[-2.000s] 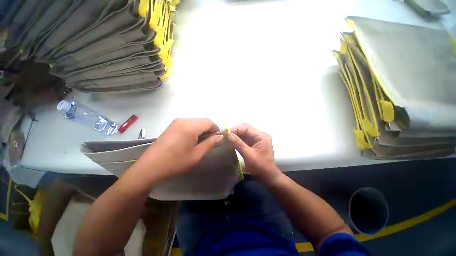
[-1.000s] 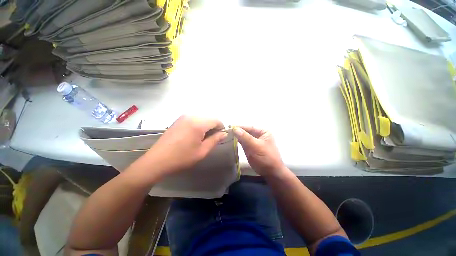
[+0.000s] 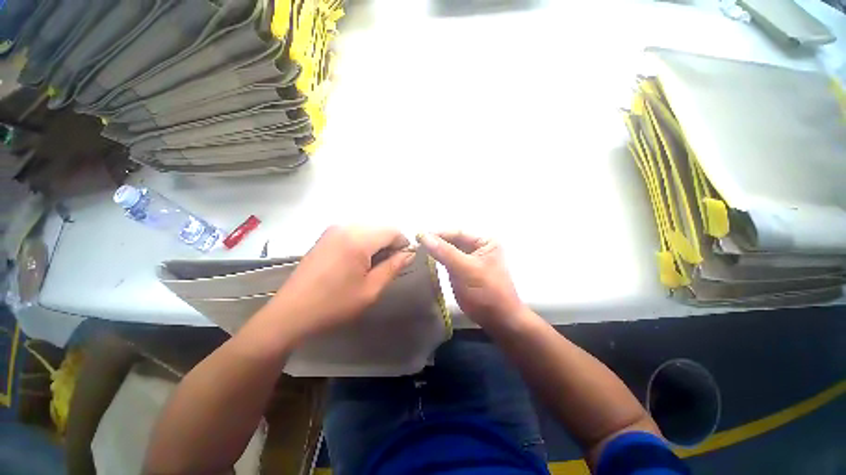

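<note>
A beige fabric bag (image 3: 362, 339) with a thin yellow edge on its right side lies over the table's near edge and above the lap. My left hand (image 3: 348, 269) pinches its top right corner between thumb and fingers. My right hand (image 3: 473, 274) pinches the same corner from the right, its fingertips close to the left hand's. The left hand and forearm cover part of the bag's upper edge. What exactly lies between the fingertips is too small to tell.
Tall stacked bags (image 3: 213, 102) stand at far left, a smaller bag stack (image 3: 761, 167) at right. A water bottle (image 3: 167, 218) and red piece (image 3: 242, 232) lie left on the white table (image 3: 473, 121). A dark round bin (image 3: 684, 402) is below right.
The view has shifted slightly back and forth. Both hands stay at the bag's corner, with only small finger movements; the yellow bit seen above the fingertips earlier no longer shows clearly.
</note>
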